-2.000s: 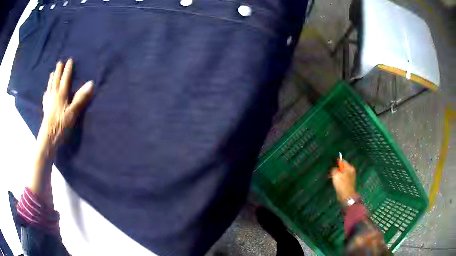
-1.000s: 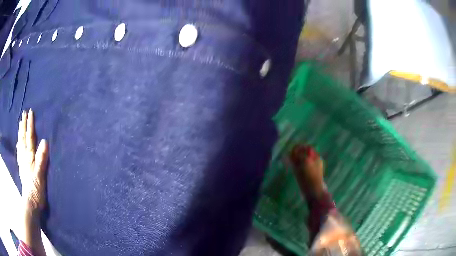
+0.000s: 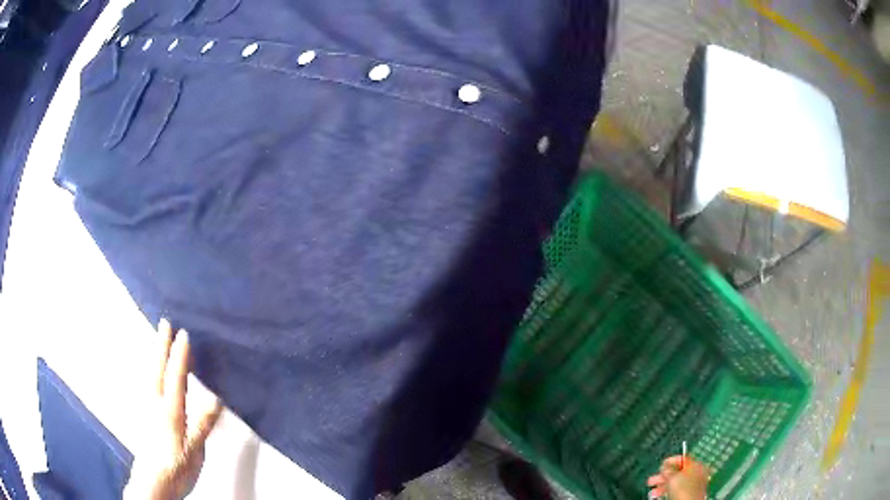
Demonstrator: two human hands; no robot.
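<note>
The dark navy denim dress lies spread over the white-topped table, its far-right end hanging over the table edge. The button placket with its row of silver-white buttons runs across the upper part. A chest pocket shows at the upper left. My left hand is at the dress's near edge, fingers apart and holding nothing, its fingertips at the fabric. My right hand is at the bottom edge, partly cut off, over the green crate's near end. It holds small thread snips, of which a thin light tip shows.
The white table top shows at the left, with another dark garment piece at lower left. A green mesh crate stands on the floor at the right. A stool with a white cover stands beyond it. A dark shoe shows at the bottom.
My left hand has moved from the dress surface to its near edge. My right hand has moved down towards the picture's bottom edge. More of the dress and pocket shows.
</note>
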